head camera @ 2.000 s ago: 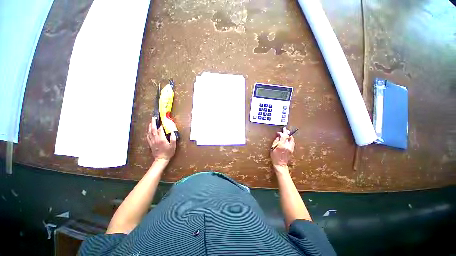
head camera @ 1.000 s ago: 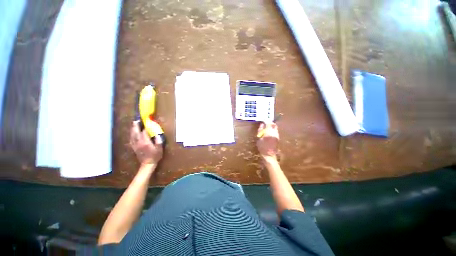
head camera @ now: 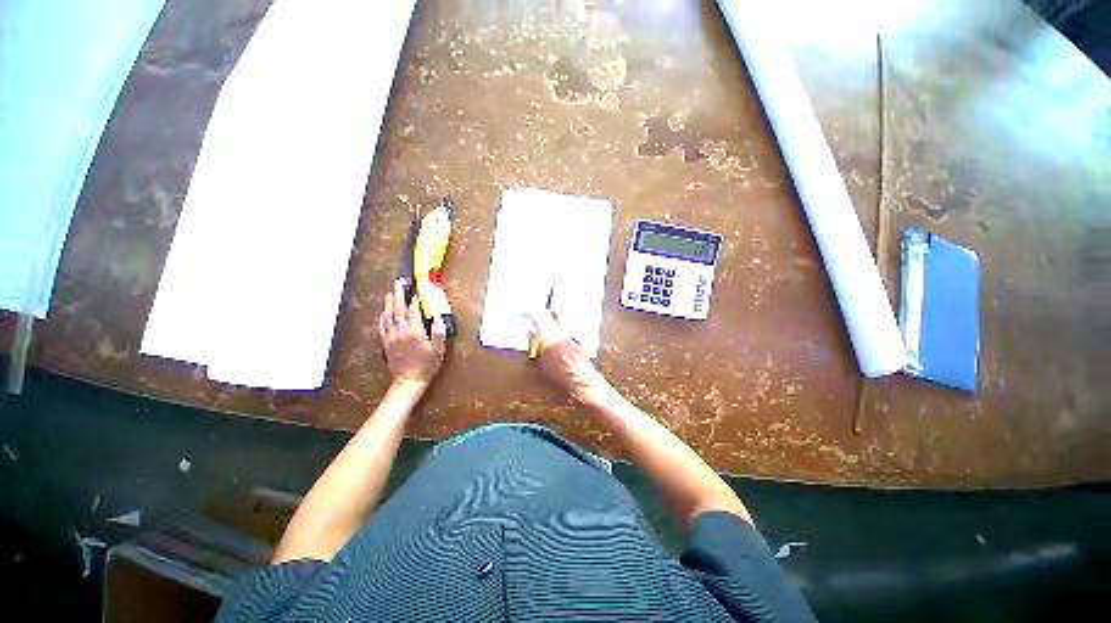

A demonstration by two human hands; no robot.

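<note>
A small stack of white sheets lies on the brown table in front of me. My right hand is on its lower right part and holds a thin pen with a dark end. A white calculator with a grey display lies to the right of the sheets. My left hand rests at the lower end of a yellow handheld cutter and dark-handled scissors, left of the sheets. Its fingers touch them; whether they grip is unclear.
Long white marker paper lies on the left, with a bluish sheet at the far left. A white paper roll and a blue folder lie on the right. An open box stands on the floor at lower left.
My right hand with the pen has moved left from below the calculator onto the white sheets. My left hand has stayed by the yellow cutter. The view has shifted slightly.
</note>
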